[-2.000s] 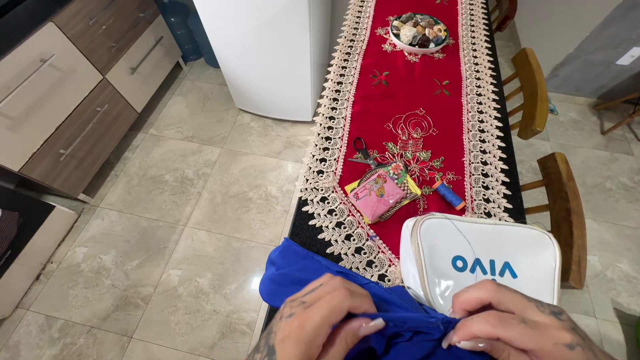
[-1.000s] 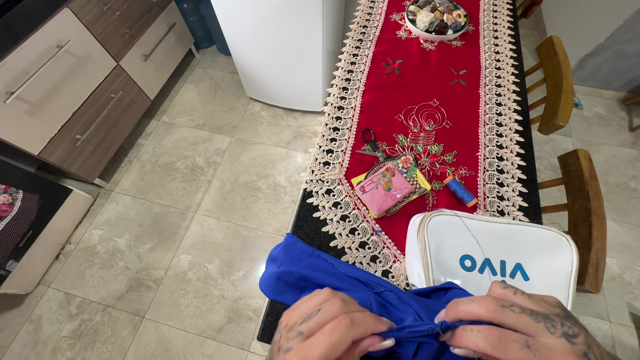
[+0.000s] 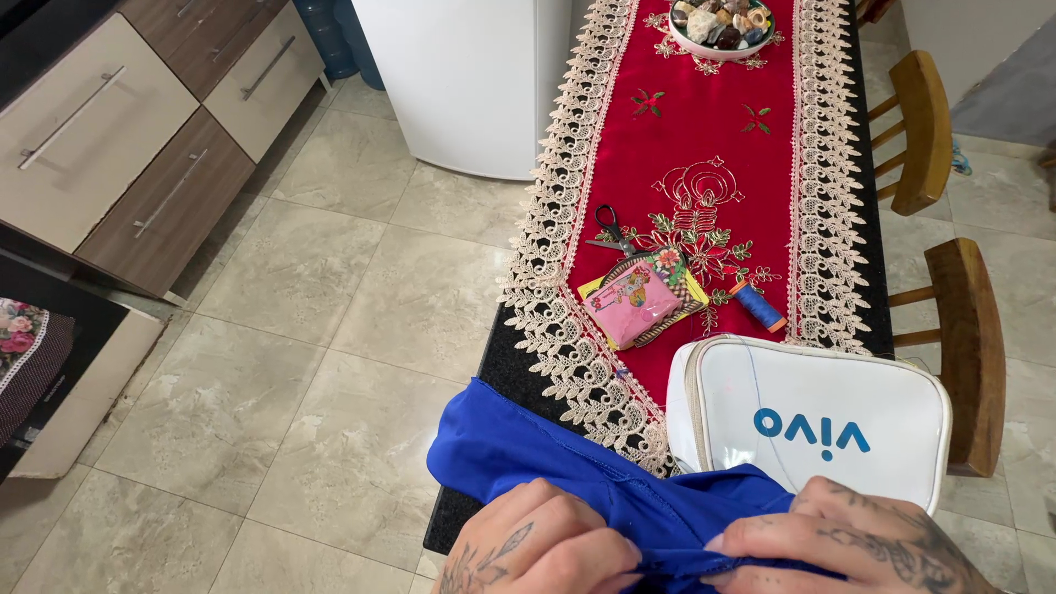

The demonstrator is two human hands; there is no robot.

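Blue fabric with stitched seams lies over the near corner of the table. My left hand pinches its edge at the bottom centre, and my right hand grips the same edge a little to the right, with a short folded stretch between them. Beyond my right hand is a white zippered case with blue lettering, a thin blue thread lying across it. A blue thread spool rests behind the case. To its left sit a pink packet on a patterned piece and small black-handled scissors.
A red table runner with a lace border covers much of the black stone table. A dish of stones stands at its far part. Wooden chairs line the right side. Drawers and a white appliance stand beyond the tiled floor.
Both hands stay on the blue fabric; the folded edge between them looks lower and more level than a second ago. The items on the table have not moved.
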